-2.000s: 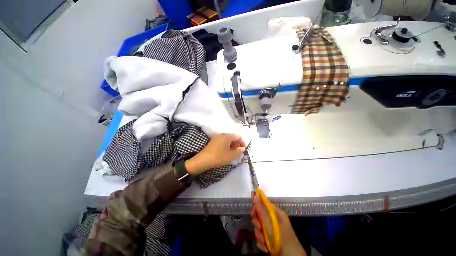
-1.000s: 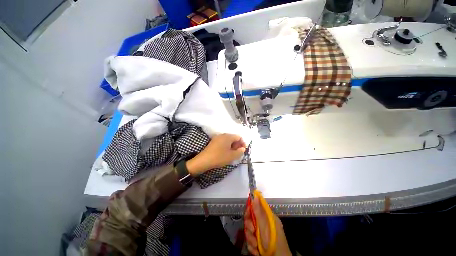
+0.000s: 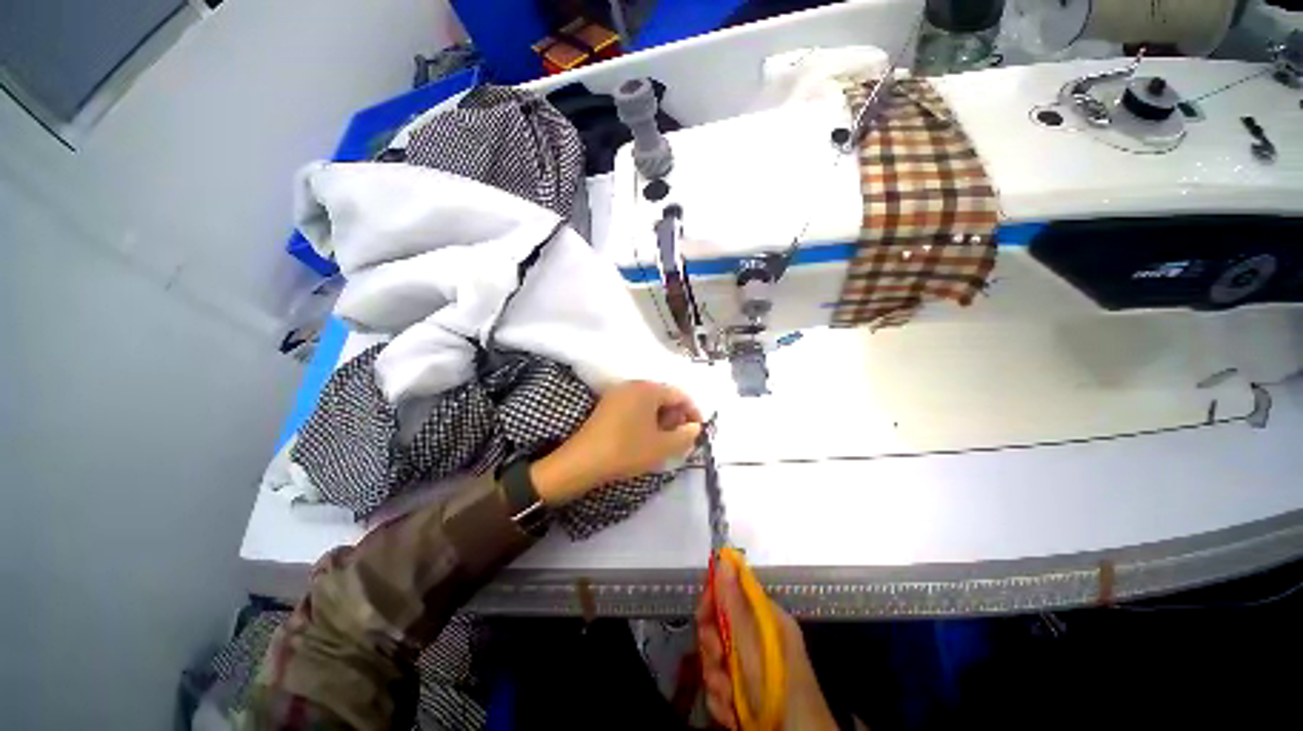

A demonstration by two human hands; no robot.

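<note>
The checked garment (image 3: 550, 407) lies bunched left of the sewing machine, with its white lining (image 3: 429, 257) turned outward and a thin black line along it. My left hand (image 3: 629, 436) rests on the garment and pinches its edge near the needle area. My right hand (image 3: 772, 664) holds the scissors (image 3: 769, 650) by their orange-yellow and red handles at the table's front edge. The blades look nearly closed and their tips touch or nearly touch my left fingertips. The tiny piece at the fingertips is too small to make out.
The sewing machine (image 3: 772, 186) stands behind the hands, its presser foot (image 3: 747, 369) just beyond my left fingertips. A plaid cloth scrap (image 3: 926, 200) drapes over its head. A measuring tape (image 3: 929, 588) runs along the table's front edge. A blue bin (image 3: 386, 122) is behind the garment.
Since two seconds ago, my right hand and the scissors have shifted slightly left, and the red handle now shows more. My left hand and the garment have hardly moved.
</note>
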